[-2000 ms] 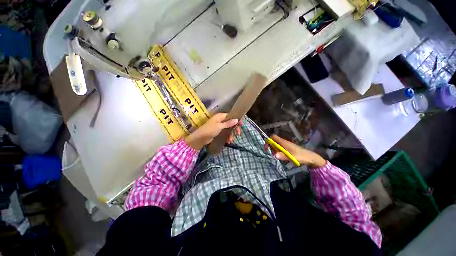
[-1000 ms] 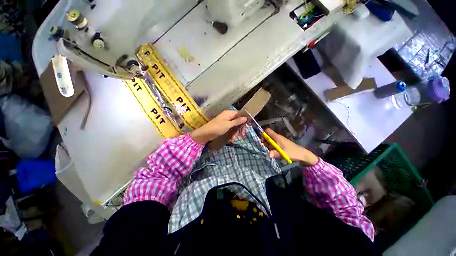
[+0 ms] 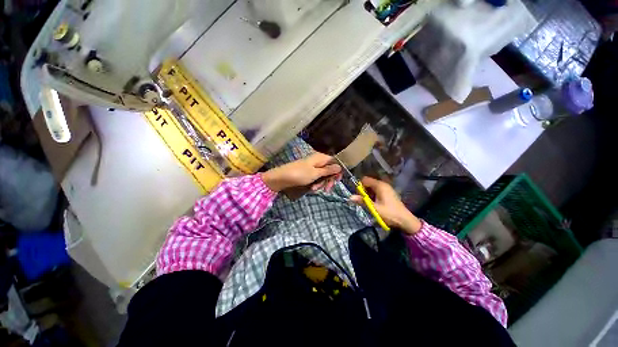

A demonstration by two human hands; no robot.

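My left hand (image 3: 310, 172) holds a narrow brown strip (image 3: 359, 147) over my lap, in front of the sewing machine table (image 3: 125, 217). The strip's far end sticks out to the right of my fingers. My right hand (image 3: 387, 205) holds scissors (image 3: 371, 205) by their yellow handles. The blades point up and left and meet the strip beside my left fingertips. Whether the blades are closed through the strip I cannot tell.
Yellow "PIT" tapes (image 3: 186, 155) flank the needle area. A brown panel (image 3: 66, 139) lies at the table's left. At right, a white side table (image 3: 467, 149) bears a brown strip (image 3: 457, 104), a dark phone-like object and bottles. A green crate (image 3: 522, 237) stands below it.
The scissors came up to the strip, and its outer end now bends away at the blades. The view has shifted, so the table and machine appear further left and up.
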